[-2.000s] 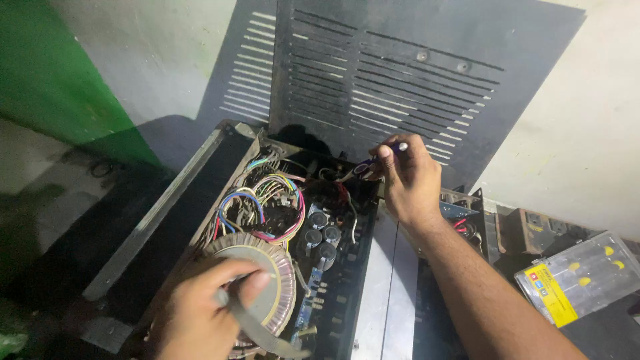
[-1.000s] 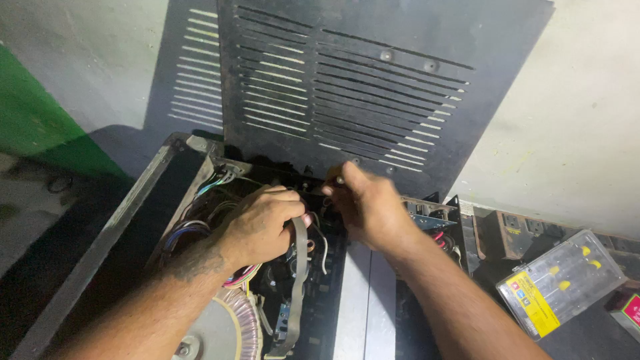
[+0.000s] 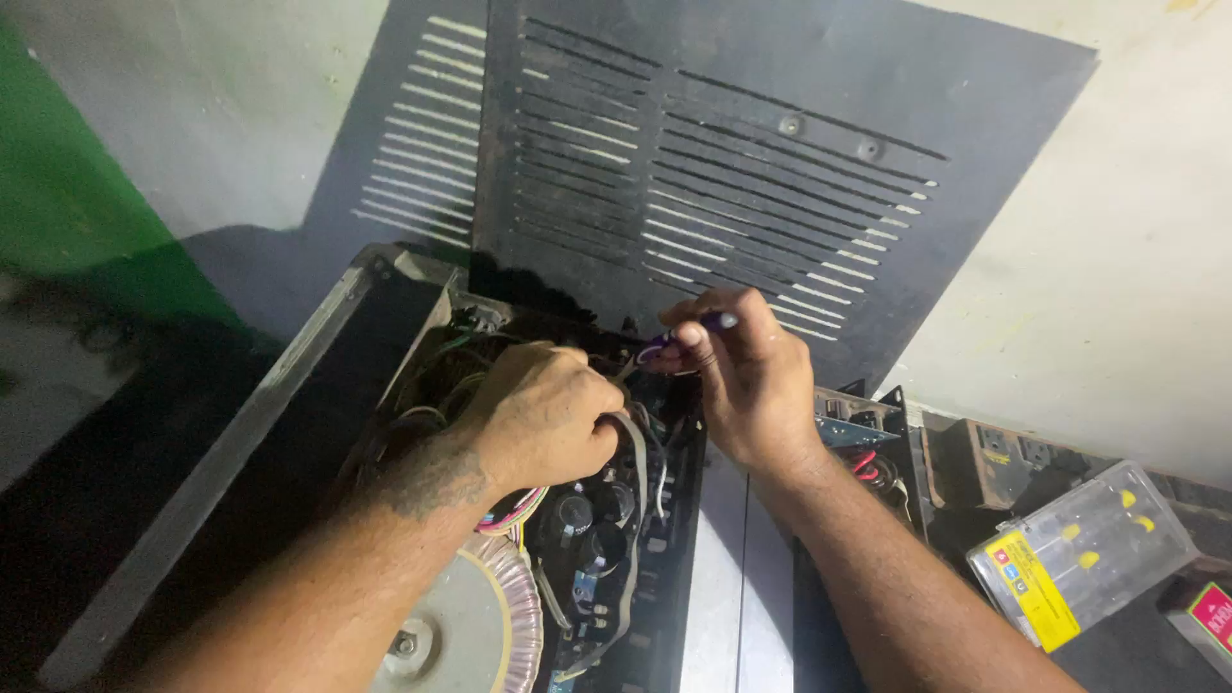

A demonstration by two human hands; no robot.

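An opened electronic device, seemingly an audio amplifier, has its black metal chassis (image 3: 221, 462) below me. Near its rear edge, my left hand (image 3: 553, 419) grips a grey flat ribbon cable (image 3: 637, 520), which curves down to a circuit board. Just right of it, my right hand (image 3: 751, 380) pinches a slim purple tool (image 3: 707, 325), perhaps a small screwdriver; its tip is hidden among the wires. A toroidal transformer (image 3: 452, 626) lies under my left forearm, with capacitors (image 3: 577, 515) and coloured wires (image 3: 520, 515) beside it. A silver metal bar (image 3: 736, 577) runs under my right forearm.
A slotted dark metal panel (image 3: 808, 58) leans on the wall behind the chassis. At the right are a worn socket strip (image 3: 1001, 462), a clear plastic case (image 3: 1107, 539) holding yellow pieces, and a pink-labelled box (image 3: 1208, 611). Red wires (image 3: 866, 467) show beside my right forearm.
My left hand has moved from over the transformer, with the ribbon cable, to the rear of the chassis beside my right hand. My right hand still holds the purple tool near the rear edge.
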